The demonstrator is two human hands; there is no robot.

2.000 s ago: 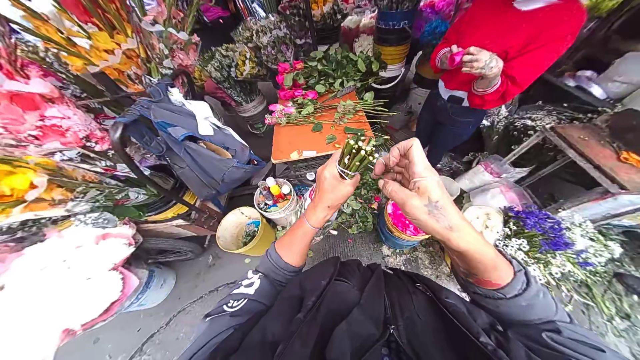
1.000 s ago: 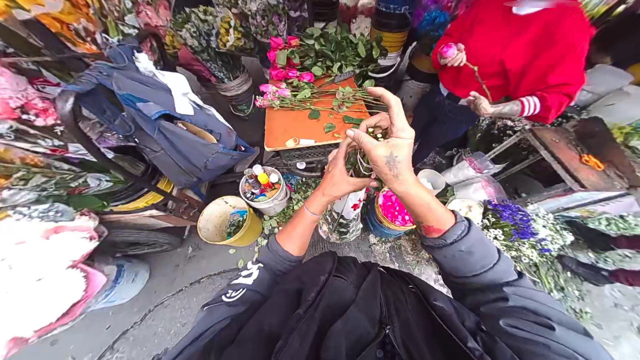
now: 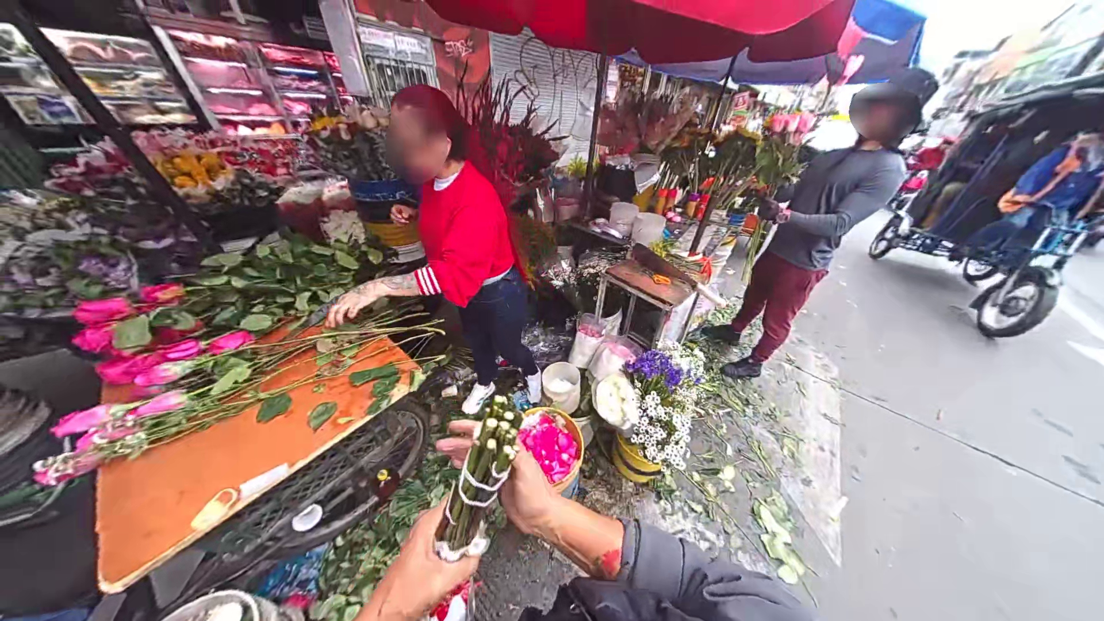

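Observation:
A bundle of cut green flower stems (image 3: 476,487), bound with white string, stands with its cut ends upward at the lower middle. My left hand (image 3: 423,561) is closed around its lower part. My right hand (image 3: 522,487) lies against the bundle's right side, higher up, with some fingers behind the stems; whether it grips them is unclear. The flower heads of the bundle are out of sight. Pink roses (image 3: 129,371) with long stems lie on the orange board (image 3: 224,457) to the left, where a person in a red sweater (image 3: 470,233) rests a hand.
Beside my right hand stands a bucket of pink petals (image 3: 552,444). Purple and white flowers (image 3: 660,397) fill a yellow bucket behind it. Orange-handled scissors (image 3: 661,279) lie on a small table. Another person (image 3: 811,216) holds flowers near the street, where a tricycle (image 3: 1009,216) stands.
The view has swung up and right. My right hand has gone from the top of the bundle to its side. The person in red held a rose stem and now has a hand at the board.

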